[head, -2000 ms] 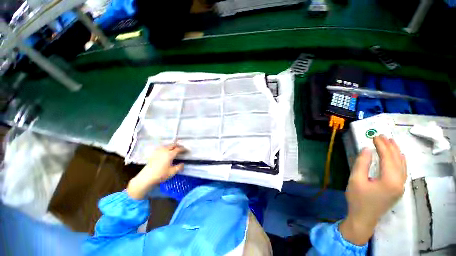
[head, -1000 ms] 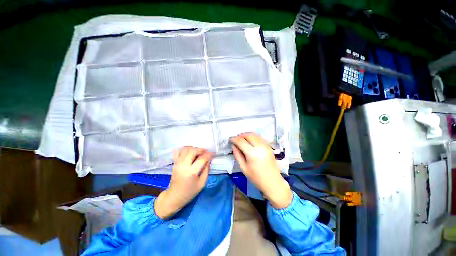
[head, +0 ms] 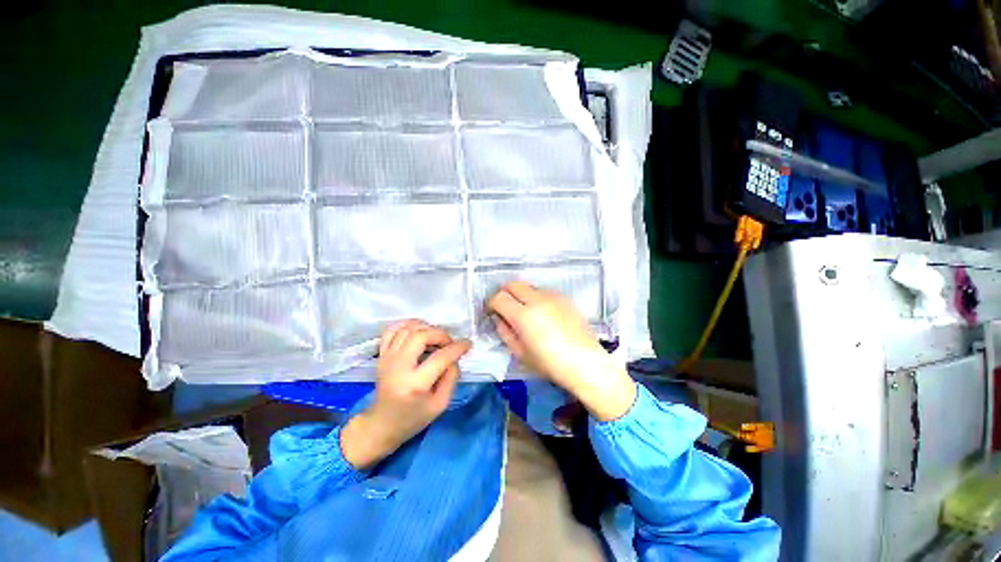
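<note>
A white translucent liner sheet (head: pixel 390 236) lies over the pockets of a large tray, whose dark rim (head: pixel 146 242) shows at the left and top. My left hand (head: pixel 415 379) is at the sheet's near edge, with thumb and fingertips together on it. My right hand (head: pixel 546 335) is just to its right, fingers bent down onto the sheet over a near-row pocket. Its fingertips are partly hidden, so a grip cannot be told. More white sheet sticks out beneath the tray at the left and right.
A black keypad (head: pixel 765 165) with an orange cable (head: pixel 719 307) lies right of the tray, beside blue parts (head: pixel 843 181). The white machine (head: pixel 818 384) with a round button (head: pixel 830 273) stands at the right. A cardboard box (head: pixel 66 423) is at lower left.
My right hand has left the machine button and my left hand has shifted along the tray's near edge; both are now together there. Since one second ago my right hand has moved slightly left.
</note>
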